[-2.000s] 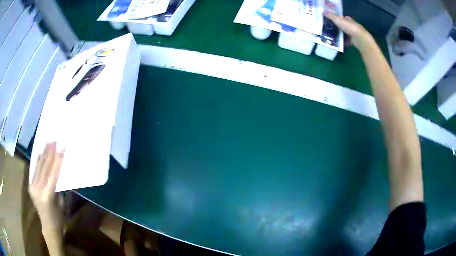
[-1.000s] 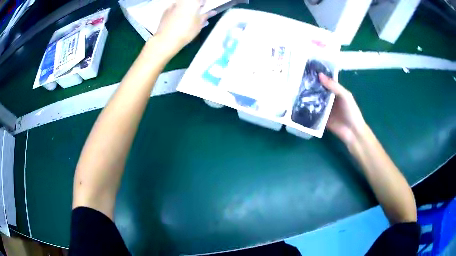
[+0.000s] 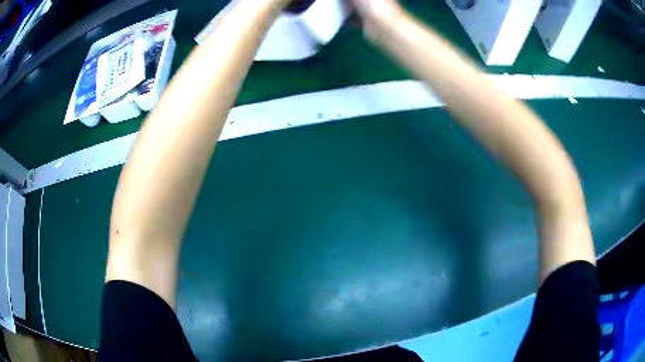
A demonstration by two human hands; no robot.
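Observation:
A white object [image 3: 293, 39] lies on the green belt at the top edge, between my two hands; only its lower part shows, and I cannot tell whether it is a box or a tray. My left hand [image 3: 274, 4] is mostly cut off by the top edge, at its left side. My right hand [image 3: 376, 13] is blurred and partly cut off, at its right side. The fingers and their hold are hidden. My bare forearms reach up across the table.
A loaded tray [image 3: 117, 78] with papers sits on the belt at upper left. Two white boxes [image 3: 498, 32] stand upper right. A white rail [image 3: 318, 106] separates belt and green table [image 3: 318, 226]. White slabs [image 3: 15, 254] are at far left, a blue stool [image 3: 622, 322] lower right.
The loaded tray my right hand held over the table is gone from there. Both hands are now together at the top edge. The left-hand tray on the belt has shifted slightly right.

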